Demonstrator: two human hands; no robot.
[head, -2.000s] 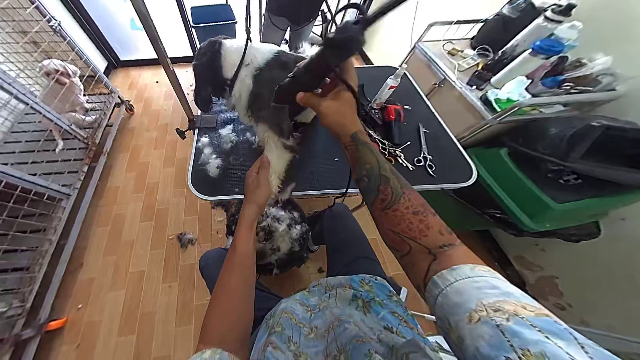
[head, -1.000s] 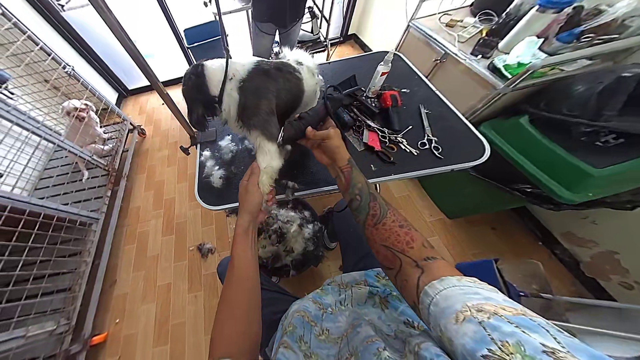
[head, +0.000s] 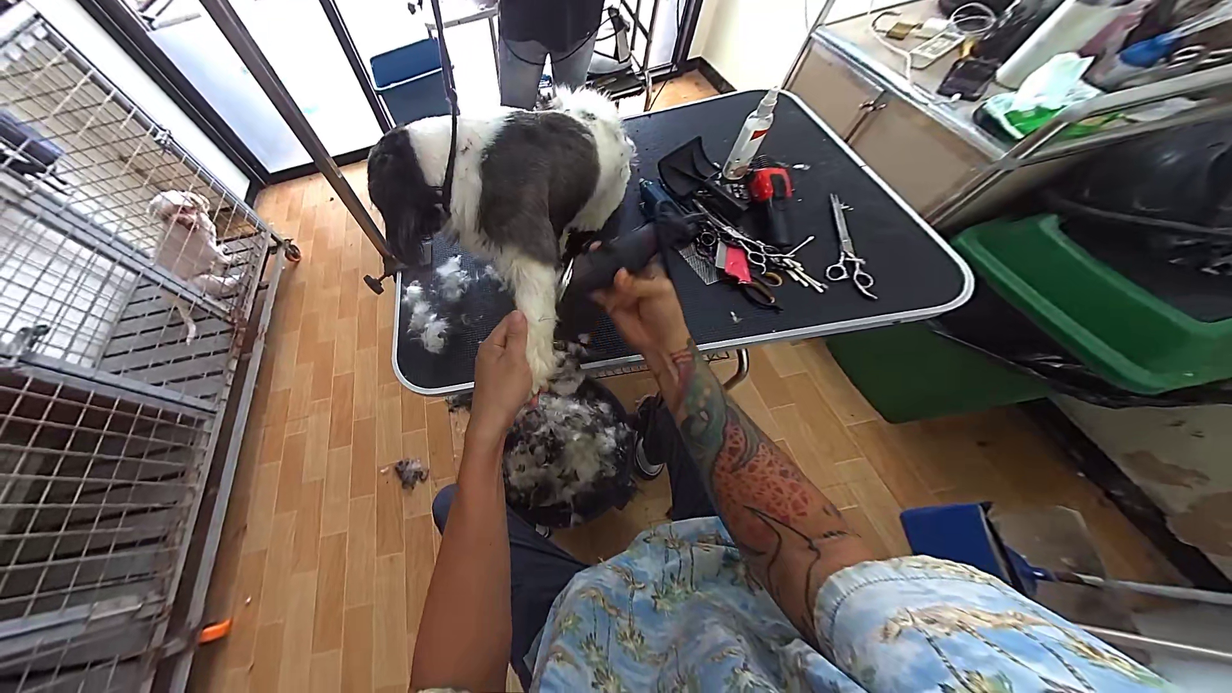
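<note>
A black and white dog (head: 539, 173) stands on the black grooming table (head: 866, 289), a dark loop at its neck. My left hand (head: 503, 366) grips its outstretched white front leg (head: 535, 308) low down. In my right hand (head: 643, 303) is a dark electric clipper (head: 616, 258), its blade end beside that leg. White fur tufts (head: 438, 298) lie at the table's left. To the right of the clipper are several scissors, a pink-handled comb (head: 736, 262), a red and black clipper (head: 773, 197), a spray bottle (head: 751, 135) and, farther right, thinning shears (head: 847, 252).
A bin of cut fur (head: 568, 452) stands below the table edge. Wire cages (head: 106, 241) line the left, a small pale dog (head: 188, 241) in one. The table's metal post (head: 298, 125) rises at left. Green bins (head: 1097, 318) stand right. Another person (head: 549, 48) stands behind.
The clipper has come down from the dog's upper body to beside its front leg. The leg is held out toward me in my left hand throughout. The view has shifted nearer the table.
</note>
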